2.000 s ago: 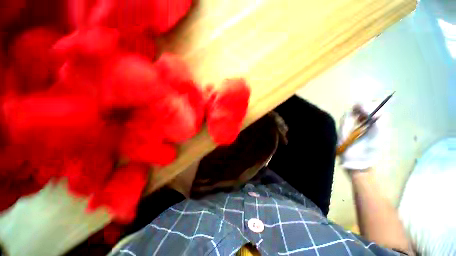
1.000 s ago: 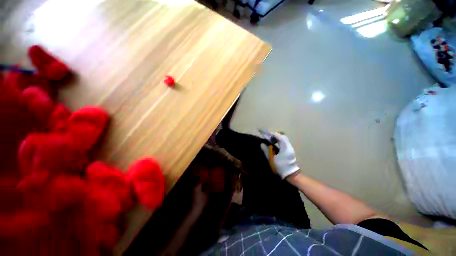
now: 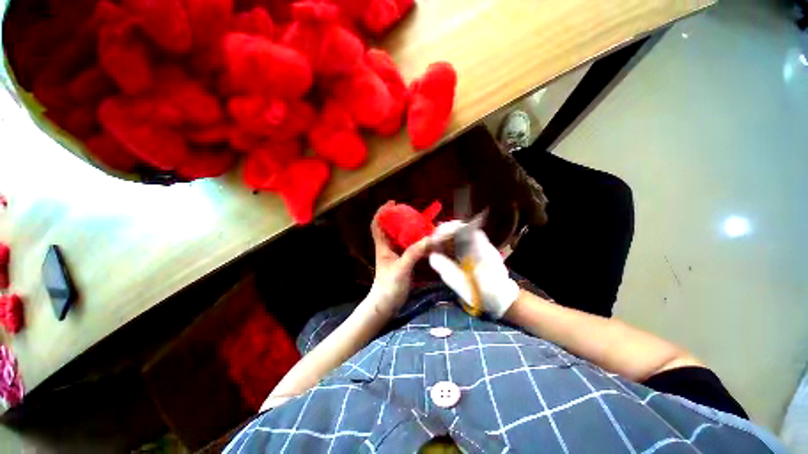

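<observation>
A red plush piece (image 3: pixel 405 225) is in my bare left hand (image 3: pixel 394 264), held above my lap, with a small red tip standing out at its right. My gloved right hand (image 3: pixel 483 273) holds scissors (image 3: pixel 470 285) with yellow-orange handles and silver blades. The two hands are close together, and the blades slant up and to the right beside the plush piece. Whether the blades touch the piece I cannot tell. A heap of red plush pieces (image 3: pixel 266 66) lies on the table at the upper left, partly inside a round sack mouth.
The wooden table (image 3: pixel 540 53) runs diagonally across the top and left. A dark brown bin (image 3: pixel 523 191) with a ragged rim is behind my hands. A box with red pieces (image 3: pixel 257 350) is under the table at left. A black phone (image 3: pixel 59 282) lies on the table. A shoe (image 3: pixel 515 129) shows below.
My right hand has come in from the right with the scissors to meet my left hand, which now shows holding a red plush piece. The camera view has swung left.
</observation>
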